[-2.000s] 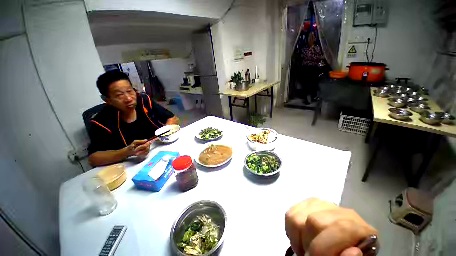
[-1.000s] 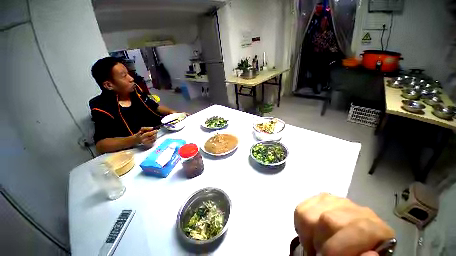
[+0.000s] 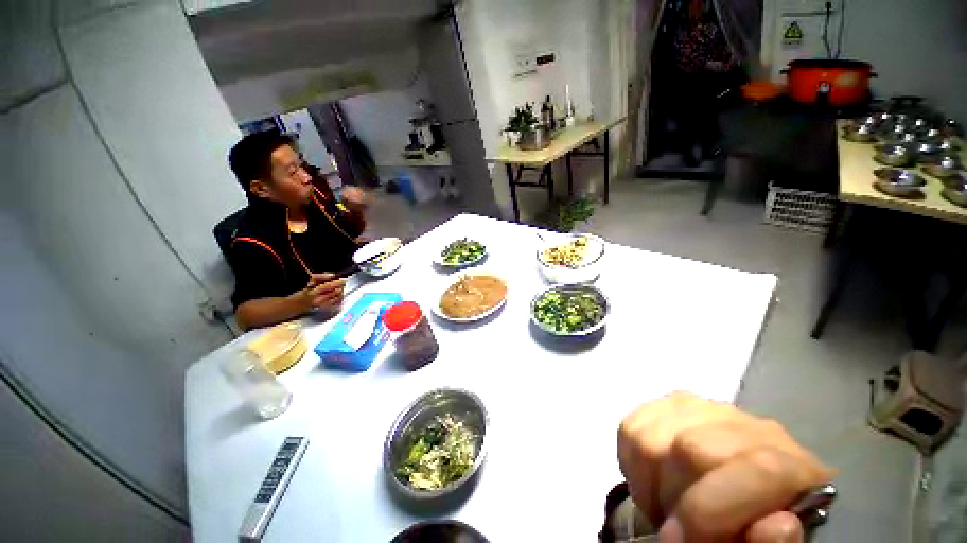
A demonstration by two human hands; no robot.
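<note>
My right hand (image 3: 721,472) is at the lower right, fist-like, closed around metal chopsticks (image 3: 816,507), of which only a short shiny end shows. My left hand is not in view. A steel side bowl (image 3: 437,441) with pale shreds and greens stands on the table near me. The rim of another steel bowl (image 3: 440,532) shows at the bottom edge; its contents are hidden. Farther off are a steel bowl of chopped greens (image 3: 570,311), a plate of brown food (image 3: 472,298), a bowl of mixed yellow-white food (image 3: 570,257) and a small plate of green vegetables (image 3: 462,252).
A red-lidded jar (image 3: 411,337), a blue tissue box (image 3: 361,333), a clear glass (image 3: 261,386), a round tan container (image 3: 279,348) and a remote control (image 3: 274,488) stand or lie on the left. A person (image 3: 288,228) across the table has a white bowl (image 3: 379,258) and chopsticks.
The view has shifted, and a steel bowl rim has appeared at the bottom edge. The person across has turned the head aside and raised one hand. My right hand keeps its closed shape.
</note>
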